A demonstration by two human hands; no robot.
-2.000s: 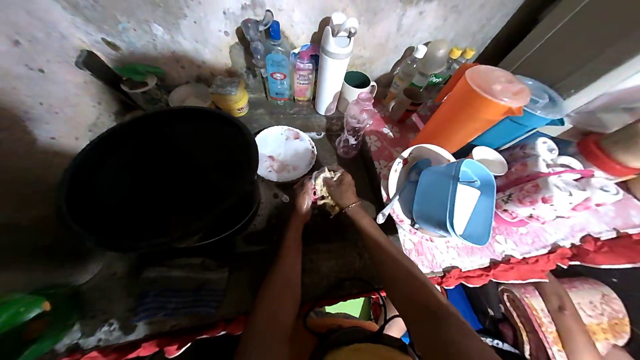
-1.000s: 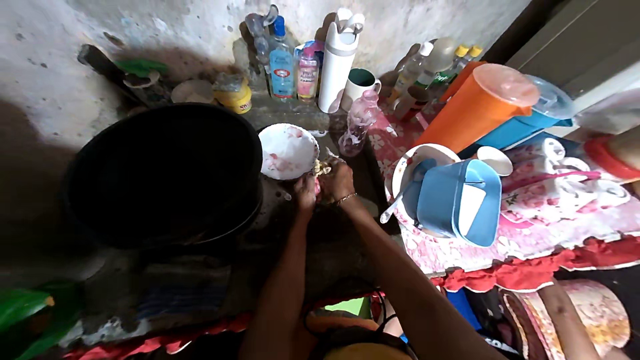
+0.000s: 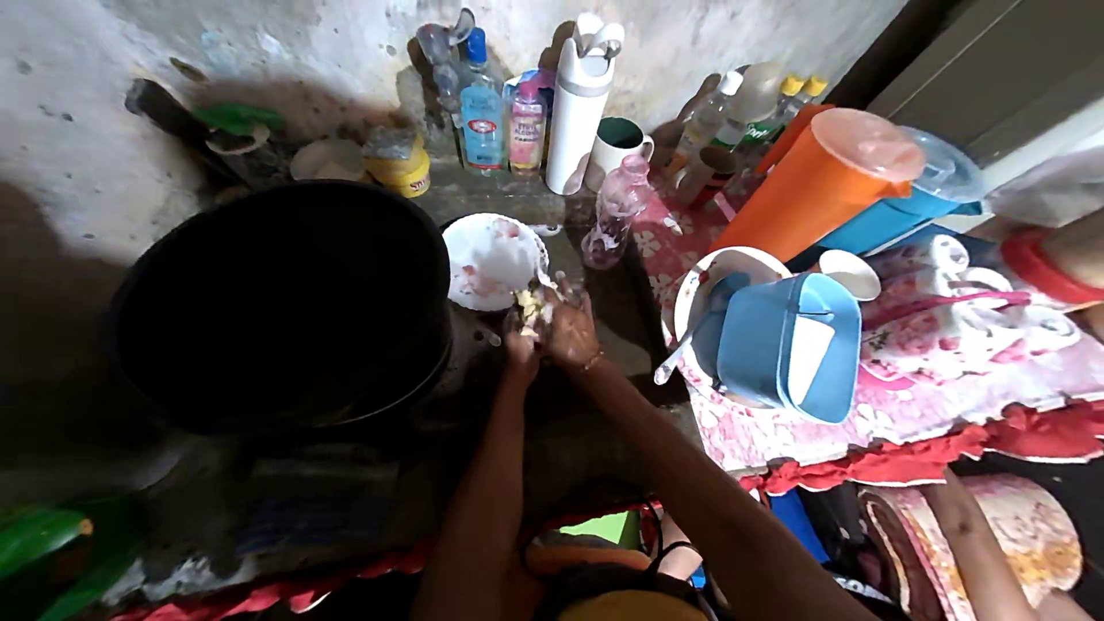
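Note:
My left hand [image 3: 521, 338] and my right hand [image 3: 571, 328] meet just below a white plate with a scalloped rim [image 3: 490, 259]. Between them they hold a pale yellow, crumbly or soft lump [image 3: 530, 310], whose kind I cannot tell. Wet-looking whitish residue covers the fingers, and a thin bracelet circles my right wrist. Reddish and whitish smears mark the plate's surface. A pinkish clear plastic bottle [image 3: 612, 216] stands beyond my right hand. Left of my hands is a large black round basin or pot [image 3: 285, 302].
Blue-capped bottle [image 3: 481, 112], pink-capped bottle [image 3: 526, 129], white tumbler [image 3: 580, 121] and mug [image 3: 617, 147] line the wall. On the right, a floral-covered table bears an orange pitcher [image 3: 811, 185], a bowl [image 3: 690, 297] and a blue container [image 3: 759, 336]. Another person's arm [image 3: 1065, 259] shows at right.
Both hands have moved a little up toward the plate compared with two seconds ago. The pale lump stays between them, and the fingers have shifted around it.

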